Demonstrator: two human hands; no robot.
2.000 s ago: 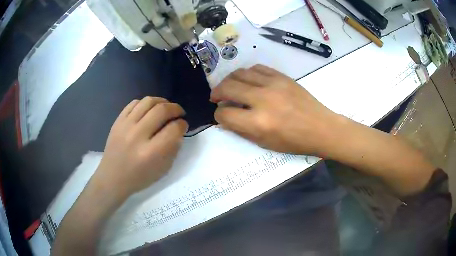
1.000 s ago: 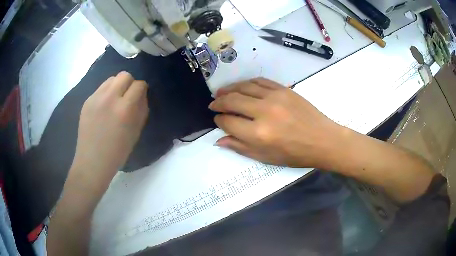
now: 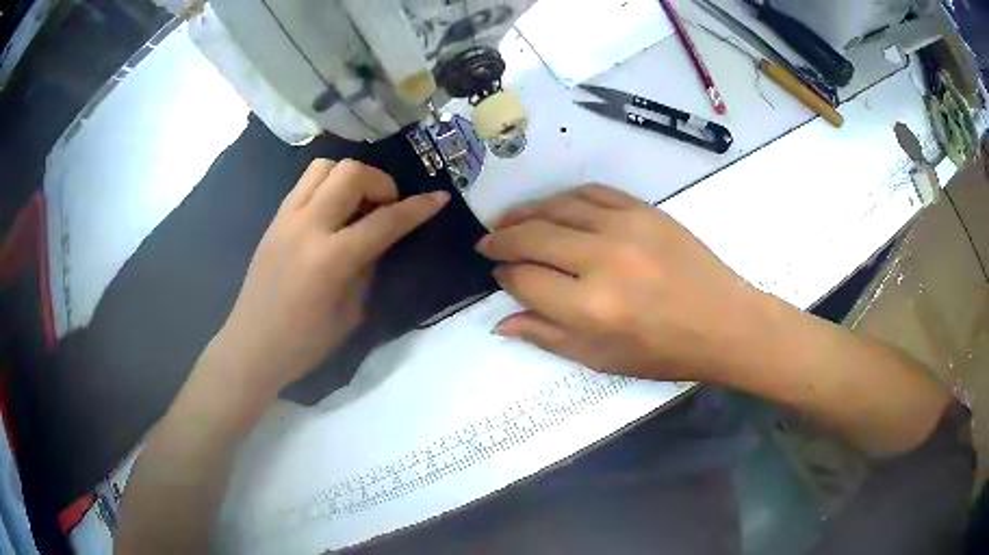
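Observation:
A large black fabric piece point(image 3: 184, 282) lies over the left and middle of the white table, its right edge running up to the metal presser foot point(image 3: 431, 149) of the sewing machine point(image 3: 315, 65). My left hand point(image 3: 325, 260) lies on the fabric left of its edge, thumb and forefinger reaching toward the foot; whether it grips cloth is unclear. My right hand point(image 3: 618, 282) holds the fabric's right edge at its fingertips, below and right of the foot. Its other fingers are loosely curled over the white table.
Black-handled thread snips point(image 3: 656, 117) lie right of the needle, with a red pencil point(image 3: 696, 56), a tan-handled tool point(image 3: 800, 92) and a dark-handled tool point(image 3: 808, 43) beyond. White paper point(image 3: 591, 38) lies behind the snips. A ruler scale point(image 3: 466, 444) runs along the front edge. A cardboard box point(image 3: 933, 282) is at right.
My left hand lifted away to the left, then came back right onto the fabric near the foot, its thumb and forefinger now extended. My right hand stays at the edge, its lower finger more spread.

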